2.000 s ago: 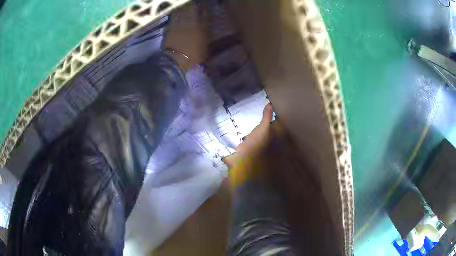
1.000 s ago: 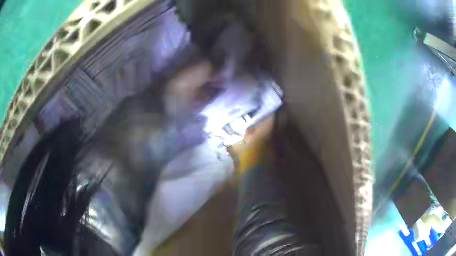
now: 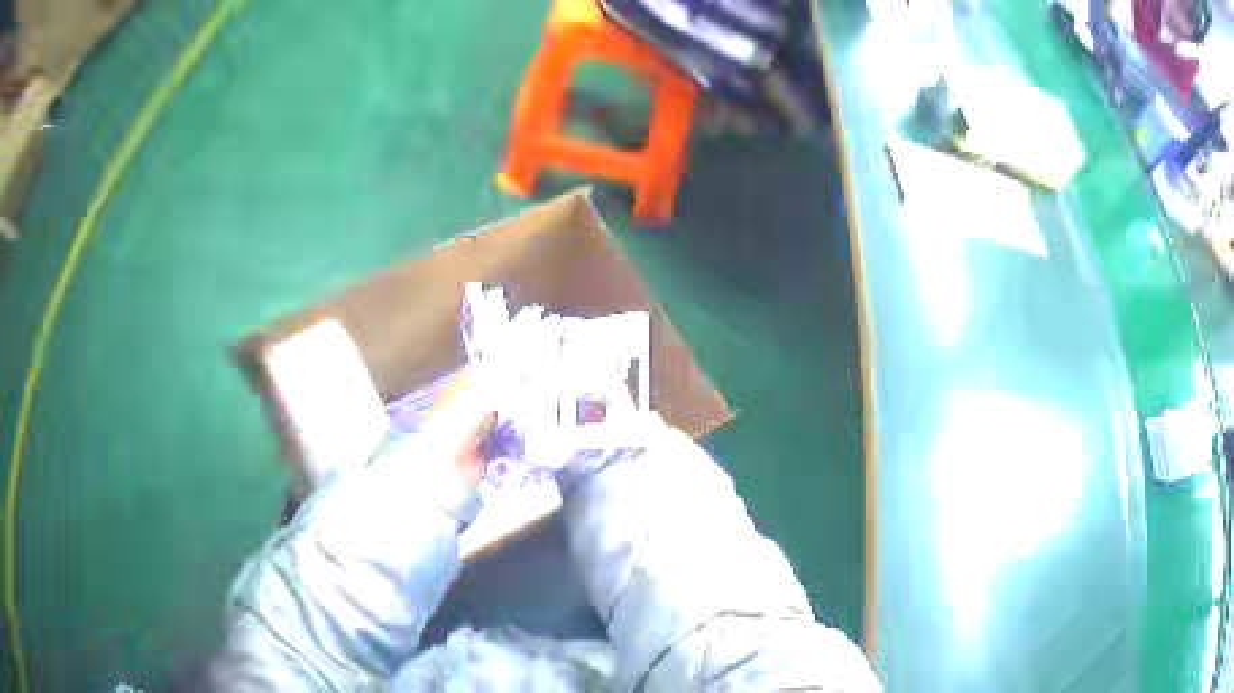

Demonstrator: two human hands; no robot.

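Several white window-framed covers (image 3: 605,325) stand in a row, held together above the brown carton (image 3: 406,305). My left hand (image 3: 471,431) is at the left side of the row, its fingers against the covers. My right hand (image 3: 593,410) is mostly hidden behind and below the right end of the row; only a bit of it seems to show through a window. Both hands appear to hold the covers. The image is overexposed there, so finger detail is lost.
A white block-like piece (image 3: 325,386) stands inside the carton's left side. An orange stool (image 3: 596,115) is on the green floor beyond. A long bench (image 3: 1001,406) runs along the right, with papers (image 3: 961,196) and other items near its far end.
The view has moved back from deep inside a carton to standing above one. The covers are now raised together between my hands. Pale sleeves show where dark ones showed before.
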